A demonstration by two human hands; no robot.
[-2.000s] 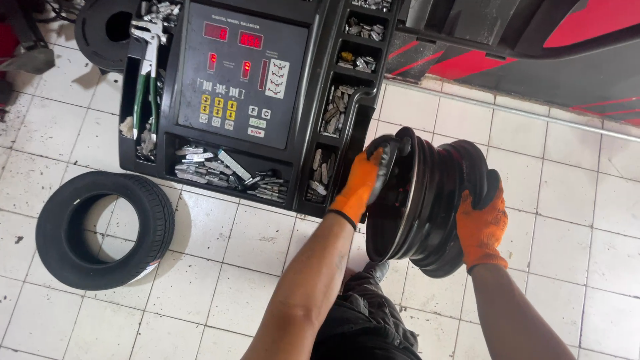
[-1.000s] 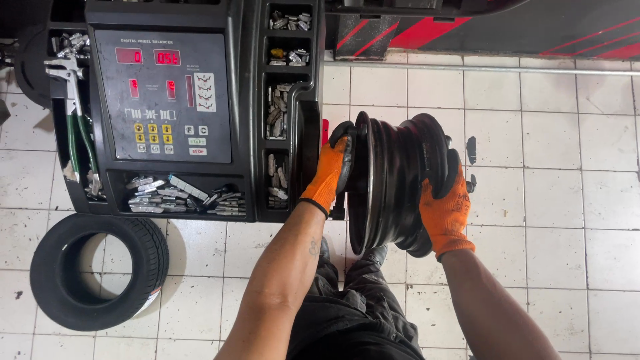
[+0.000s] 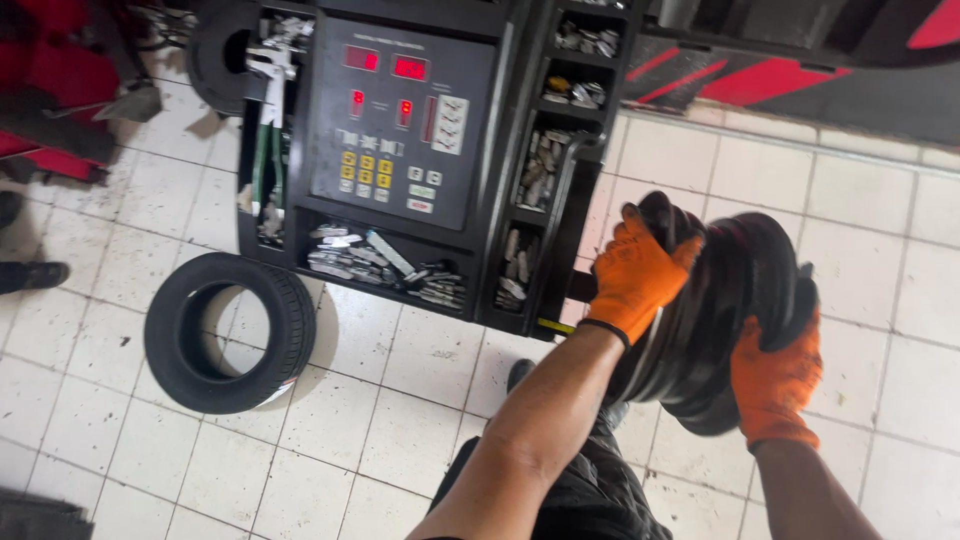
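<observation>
A black steel wheel rim [image 3: 701,322] without a tire is held between my two hands, beside the right edge of a wheel balancer [image 3: 405,120]. My left hand [image 3: 645,270], in an orange and black work glove, grips the rim's near-balancer edge at its upper left. On the opposite side, my right hand [image 3: 780,360], gloved the same way, holds the rim's right edge; its fingertips are partly hidden by blur. Red digits glow on the balancer's panel, and metal wheel weights [image 3: 360,255] fill the trays around it. Green-handled wheel-weight pliers [image 3: 270,127] lie in the left tray.
A black tire [image 3: 229,334] lies on the white tiled floor, left below the balancer. Red and black machinery [image 3: 56,90] stands at the upper left, with part of a person's shoe [image 3: 45,275] below it. A red-striped dark panel [image 3: 750,82] runs along the upper right.
Both hands still hold the rim. It has come away from the balancer's side, and my left hand has shifted from beside the balancer's edge to the rim's top. The view has swung left.
</observation>
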